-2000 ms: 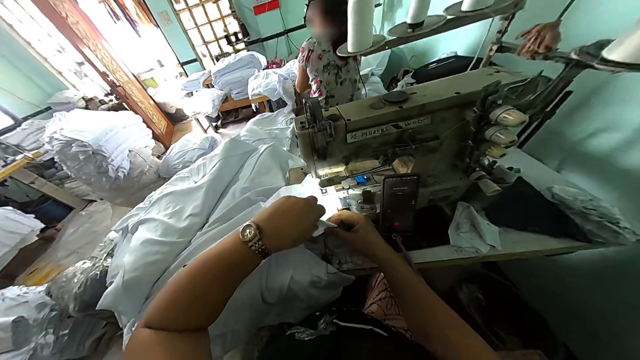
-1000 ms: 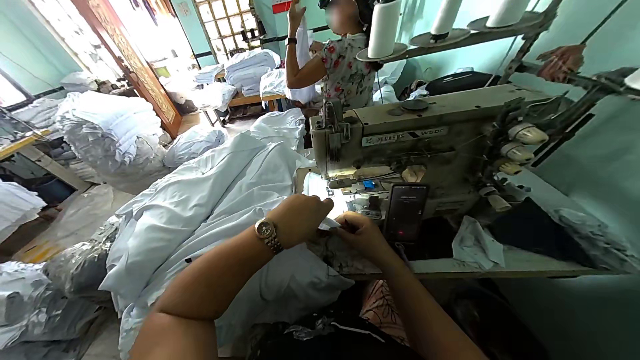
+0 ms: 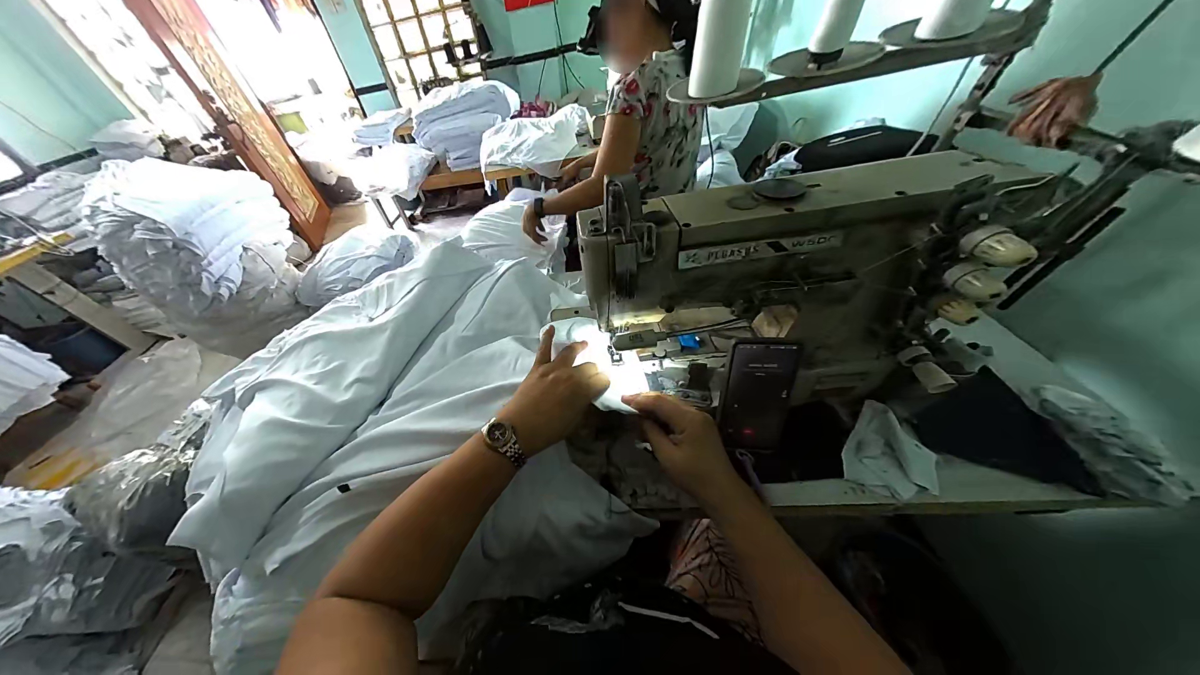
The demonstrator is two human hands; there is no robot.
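Observation:
Under the lit needle area of a Pegasus industrial sewing machine (image 3: 769,253) lies the edge of a large white cloth (image 3: 403,375). My left hand (image 3: 553,389), with a wristwatch (image 3: 503,441) on its wrist, rests on that cloth just left of the presser foot (image 3: 616,354), fingers spread and pointing at the machine. My right hand (image 3: 680,436) pinches the cloth's near edge between thumb and forefinger, in front of the foot. The rest of the cloth spreads in folds to the left and down over the front. A phone (image 3: 757,394) stands upright right of the needle area.
Thread cones (image 3: 720,47) stand on a rack above the machine. A scrap of pale cloth (image 3: 886,450) and a dark cloth (image 3: 1008,427) lie on the table at right. Wrapped bundles of white cloth (image 3: 187,234) fill the left. Another person (image 3: 647,122) stands behind the machine.
My left hand has gone from closed fingers near the needle to spread fingers flat on the cloth. The other person's raised arm has come down toward the white cloth behind the machine.

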